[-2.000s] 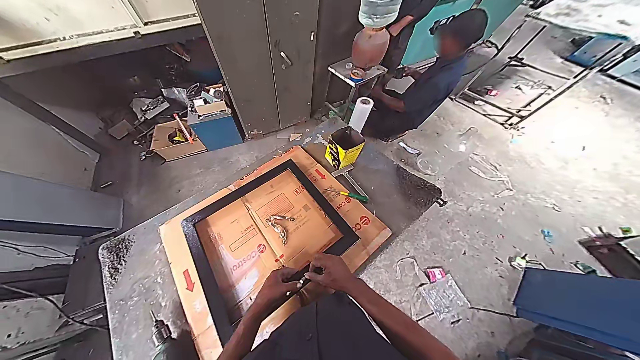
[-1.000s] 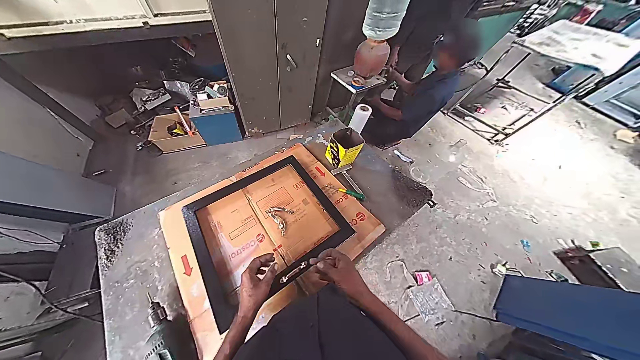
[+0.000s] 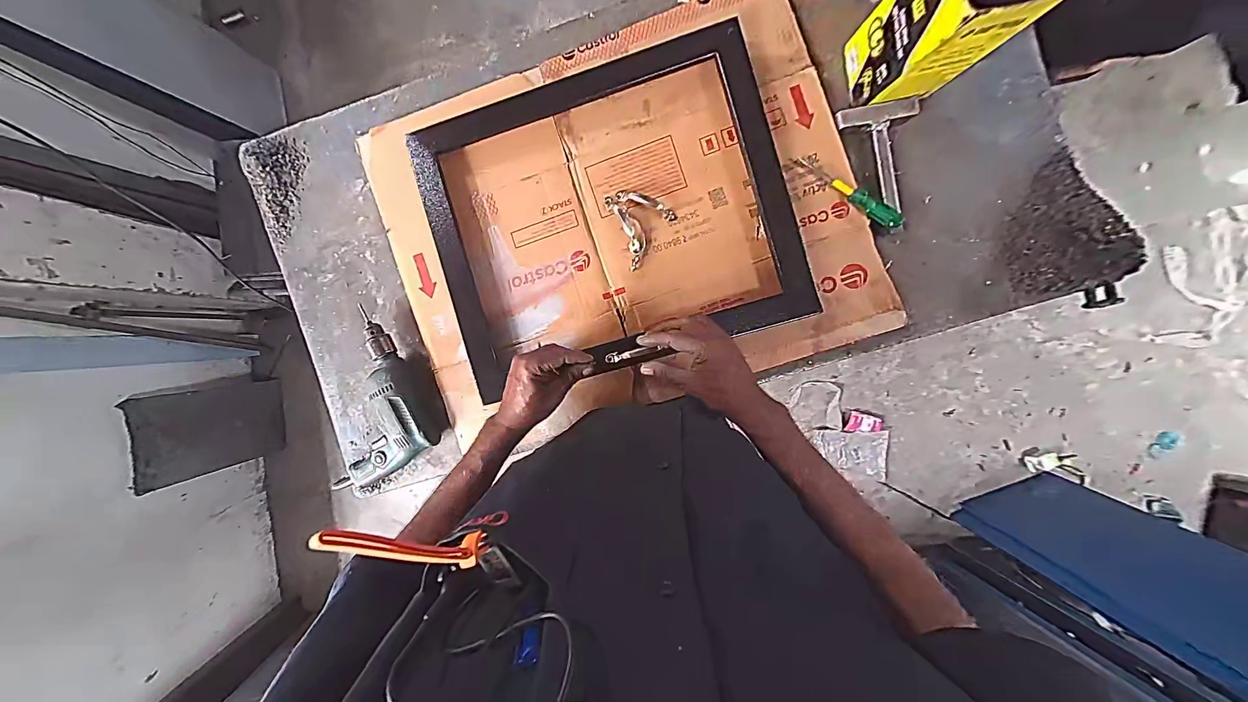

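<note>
A black rectangular frame (image 3: 453, 263) lies on flattened cardboard (image 3: 858, 278) on a worktable. At its near edge, my left hand (image 3: 541, 382) touches the left end of a small shiny metal fitting (image 3: 624, 357) with its fingertips. My right hand (image 3: 707, 361) holds the fitting's right end between thumb and fingers. What exactly the fitting is cannot be told, as fingers hide part of it. Inside the frame, on the cardboard, lie shiny metal handle-like pieces (image 3: 634, 229). A screwdriver with a green and yellow handle (image 3: 873, 207) rests at the cardboard's right edge.
A power drill (image 3: 390, 419) lies on the worktable (image 3: 331, 244) at the left, bit pointing away. A yellow and black box (image 3: 926, 49) stands at the back right, beside a T-shaped metal piece (image 3: 884, 146). Lower right is a blue panel (image 3: 1102, 556). An orange-striped item (image 3: 390, 548) hangs at my chest.
The view has tilted down strongly. My left hand, apart from the fitting one second ago, is now at its left end. The metal pieces inside the frame have stayed there.
</note>
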